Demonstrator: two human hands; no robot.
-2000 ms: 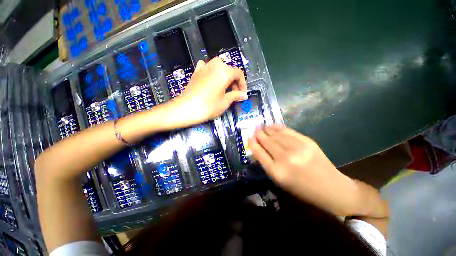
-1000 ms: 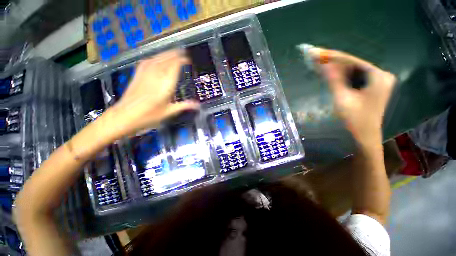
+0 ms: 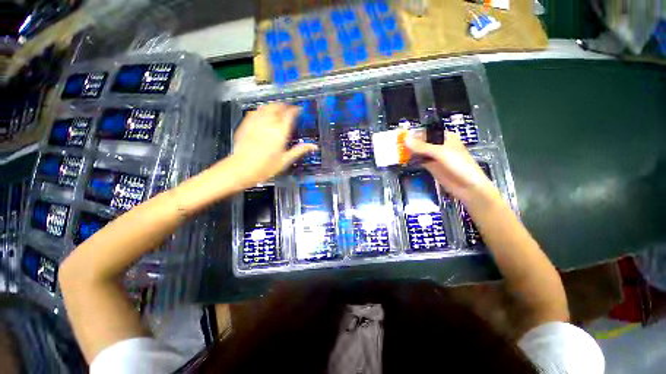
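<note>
A clear blister tray (image 3: 504,157) holds two rows of keypad phones on the green bench. Several screens show blue film, such as the lower-row phone (image 3: 366,212); the two upper-right phones have plain dark screens. My left hand (image 3: 272,142), blurred, is over the upper-left pockets with its fingers apart; I see nothing in it. My right hand (image 3: 449,157) holds a scraper (image 3: 402,148), white and orange with a dark end, above the upper row right of centre. Its tip is blurred, and I cannot tell whether it touches a phone.
A stack of phone trays (image 3: 186,117) stands at the left. Beyond the pale rail lies a tan board (image 3: 453,36) bearing a film backing sheet (image 3: 334,40) with blue marks and a small white and blue item (image 3: 482,25). Green bench top (image 3: 584,161) extends right.
The view has shifted left, showing more of the stack and board. My right hand has come from the bench at the right to above the tray, with the scraper. My left hand remains over the upper-left pockets.
</note>
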